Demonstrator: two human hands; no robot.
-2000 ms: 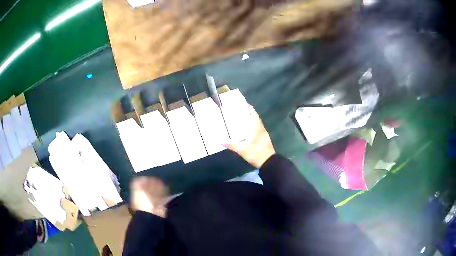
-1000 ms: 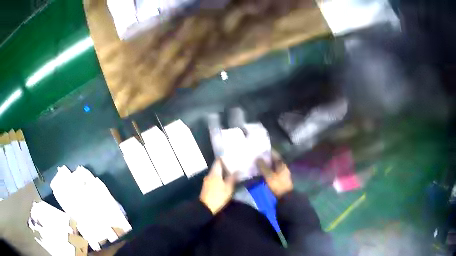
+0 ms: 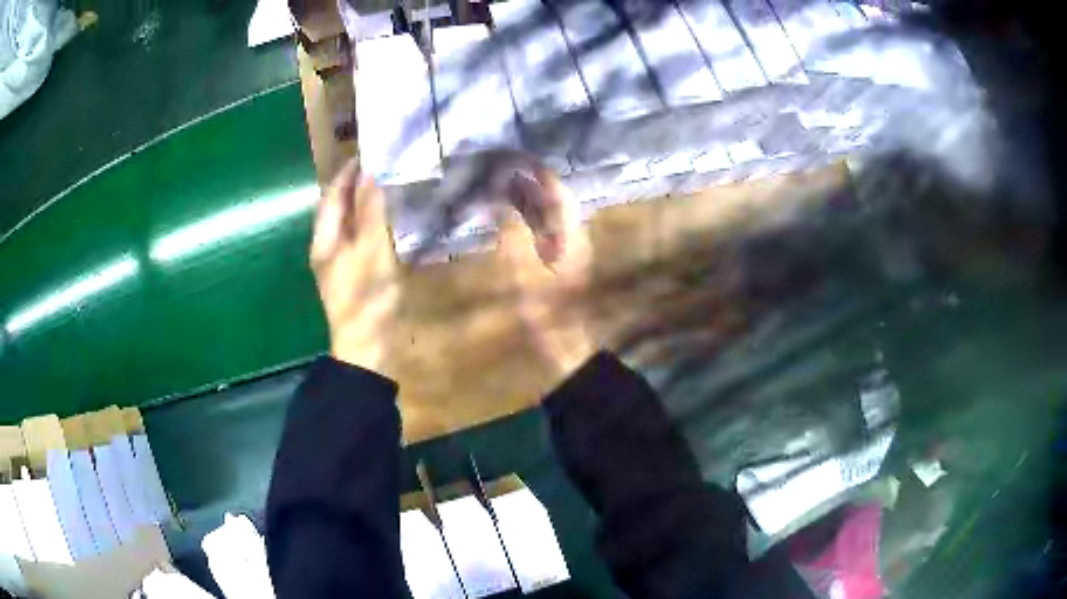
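White boxes (image 3: pixel 585 70) lie in overlapping rows on the brown board (image 3: pixel 725 222), with labels faintly visible along their lower edges. My left hand (image 3: pixel 357 275) is at the left end of the near row, its fingertips by a box side. My right hand (image 3: pixel 550 275) is blurred, over the board at the row's lower edge. Box ends lie between the hands; whether either hand grips them cannot be told. A short row of white boxes (image 3: pixel 521 538) stands on the dark green table, partly hidden by my sleeves.
More white boxes with brown flaps (image 3: pixel 100 491) stand at the lower left, with loose white cartons (image 3: pixel 240 556) beside them. A printed label sheet (image 3: pixel 813 486) and a pink item (image 3: pixel 860 550) lie at the lower right. A shiny green surface (image 3: pixel 187 281) is at the left.
Both hands have moved forward from the near table to the board, where the pair of boxes was carried. The view has shifted forward, showing more of the rows on the board.
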